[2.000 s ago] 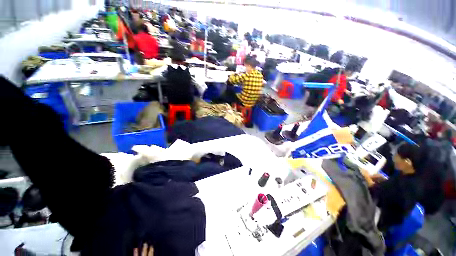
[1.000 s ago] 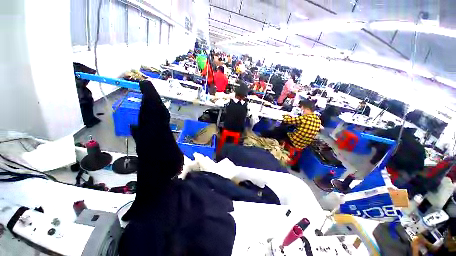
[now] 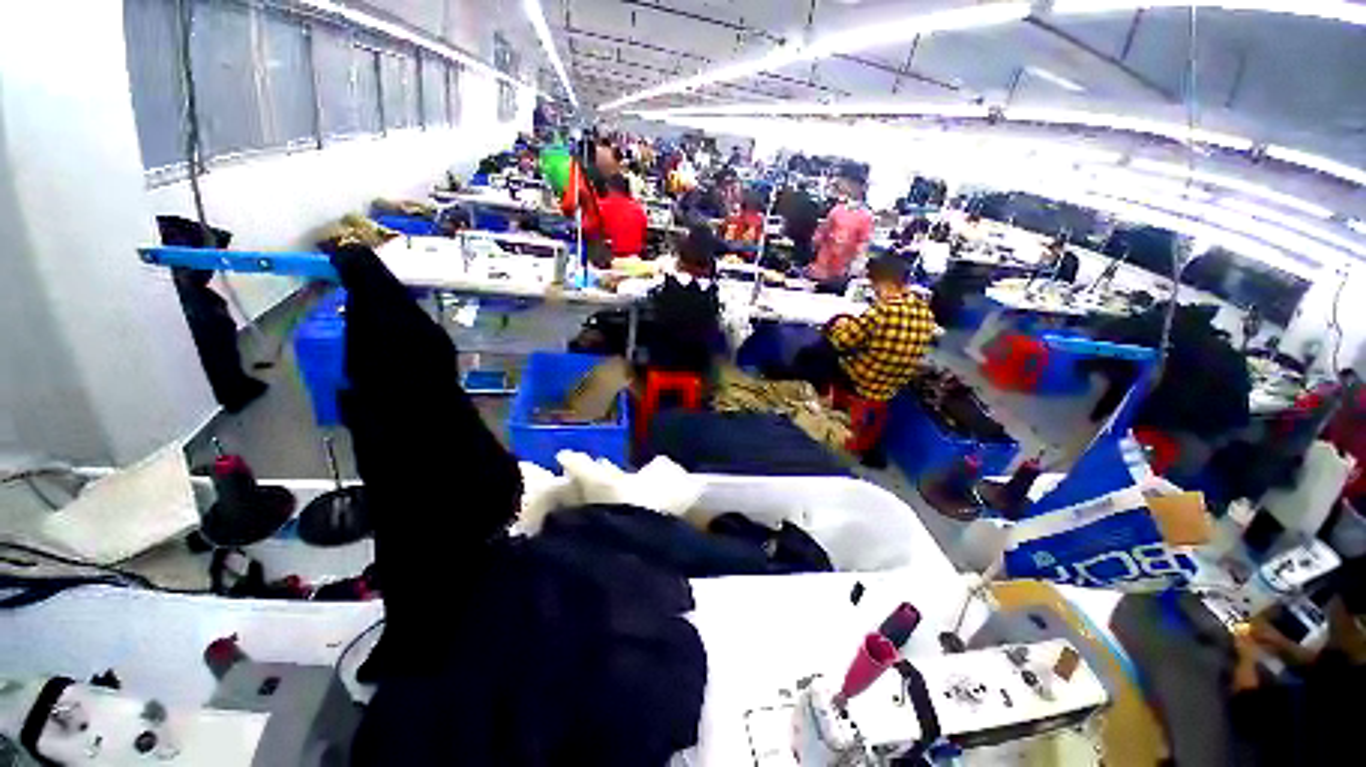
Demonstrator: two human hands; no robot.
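Neither of my hands is in the picture. A heap of navy cloth [image 3: 584,637] lies nearest in front, on the white table [image 3: 749,629]. A long black cloth piece [image 3: 427,420] rises from the heap to a light blue bar [image 3: 247,262] at upper left. A white sewing machine [image 3: 996,692] stands to the right, with a magenta cone [image 3: 869,664] tilted at its left end and a dark maroon cone [image 3: 900,622] just behind. Part of another machine [image 3: 113,727] shows at lower left.
Cones on dark round discs [image 3: 244,510] stand behind the left machine. Blue crates [image 3: 572,412], red stools and seated workers are beyond the table. A blue-white printed bag [image 3: 1101,532] is at right. A person's hand [image 3: 1266,644] shows at the right machine.
The view has swung left and up, bringing in the wall, ceiling and left machine. The fingers seen at the bottom edge two seconds ago are out of the picture.
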